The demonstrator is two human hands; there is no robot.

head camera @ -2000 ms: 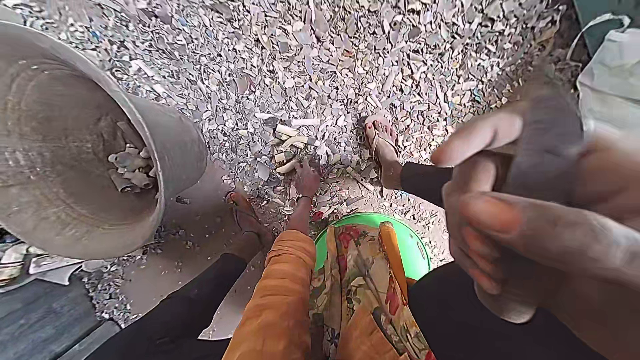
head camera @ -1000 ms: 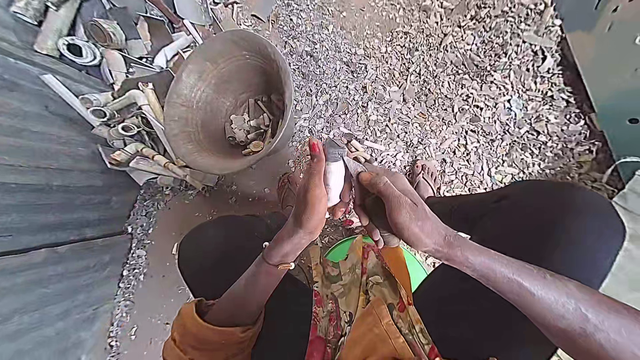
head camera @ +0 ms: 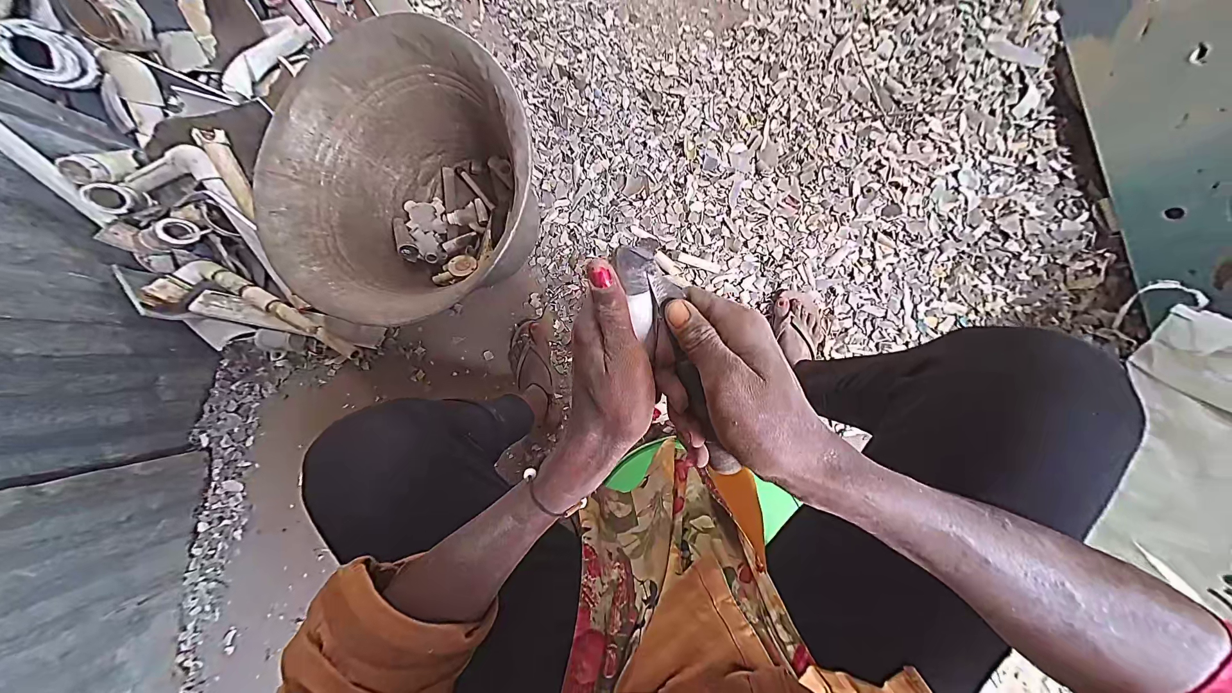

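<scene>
My left hand grips a piece of plastic pipe, white on one side and grey toward its far end. My right hand is closed around a dark tool, its thumb near the top; the tool's kind cannot be made out. Both hands meet in front of my lap, the tool against the pipe. Beyond them, short cream pipe pieces lie on the chips. Most of the tool is hidden by my fingers.
A large round tub at the upper left holds cut pipe pieces and fittings. More pipes and elbows are heaped left of it. Plastic chips cover the ground. A green metal sheet and a pale sack stand at the right.
My left hand, down at the pipe pieces on the ground two seconds ago, is now up with a pipe piece beside my right hand. The view has swung considerably.
</scene>
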